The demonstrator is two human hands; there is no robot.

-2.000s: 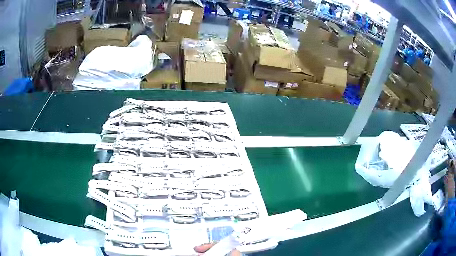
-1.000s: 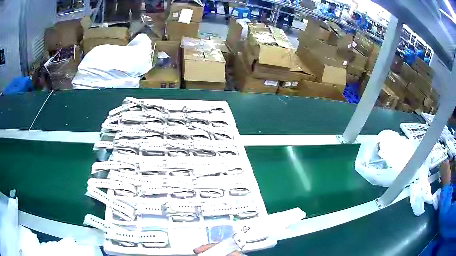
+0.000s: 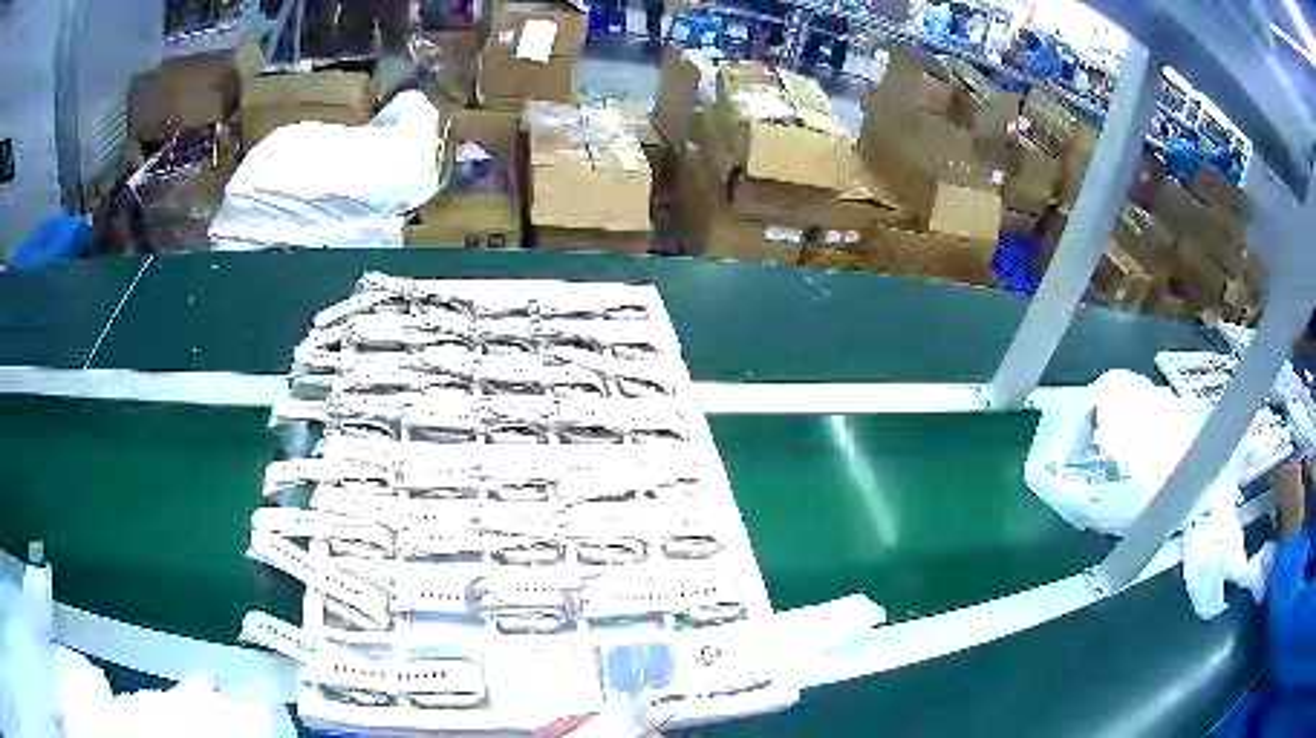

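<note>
A large white tray holds rows of pale-strapped watches; several straps overhang its left edge. A bluish translucent rectangle lies on the tray's near end. A white slip lies across the tray's near right corner, with a small dark mark beside it. Fingers show at the bottom edge, cut off by the frame, beside a small whitish translucent piece. I cannot tell which hand they belong to, or whether they grip the piece. The rest of my hands is out of the picture.
Green conveyor bench with pale rails and grey-white posts. A crumpled plastic bag and other trays are at the right, near another person's blue sleeve. White plastic is at lower left. Cartons stand behind.
The fingers have moved slightly left and lower. The long white strip that was over them no longer covers them; a small translucent piece shows there now. The other person's arm has shifted at the right.
</note>
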